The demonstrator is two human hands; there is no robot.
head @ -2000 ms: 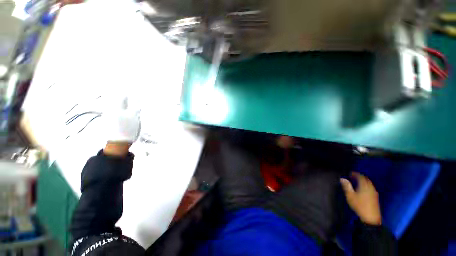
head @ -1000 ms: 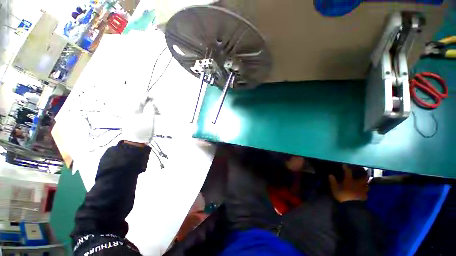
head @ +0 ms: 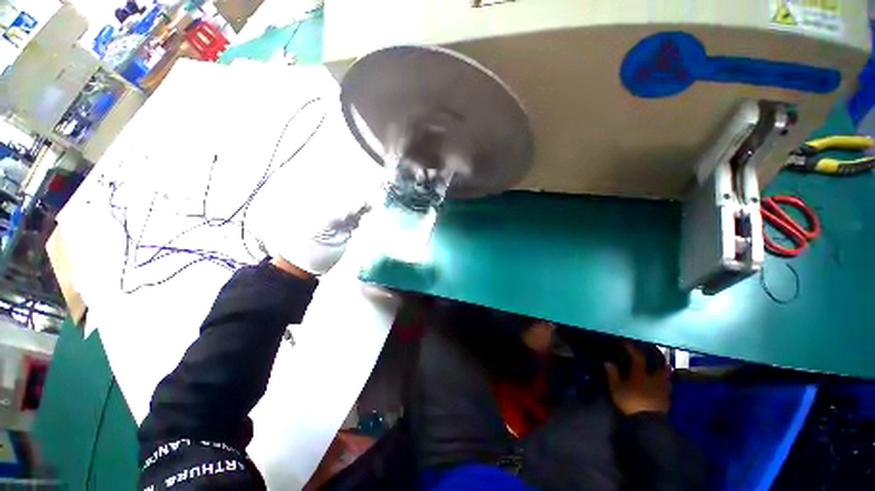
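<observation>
My left hand (head: 321, 235), in a white glove, has its fingers closed on a black cable beside the winding prongs. Dark cable is bunched around the blurred prongs (head: 414, 192). The round grey winding disc (head: 437, 115) is blurred and its slots do not show. More black cable (head: 192, 251) trails left from my glove in loose loops on the white sheet (head: 216, 355). My bare right hand (head: 641, 385) is low, below the bench edge, its fingers curled by something dark; whether it holds this is unclear.
The beige machine (head: 576, 125) stands behind, with the tying head (head: 734, 225) at its right end. Red-handled scissors (head: 792, 226) and yellow-black cutters (head: 835, 155) lie right on the green mat (head: 566, 259). A blue bin (head: 739, 422) is below right.
My left hand has moved right to the prongs, where cable is now bunched. The disc has gone from sharp to blurred. My right hand stays low. The view has shifted.
</observation>
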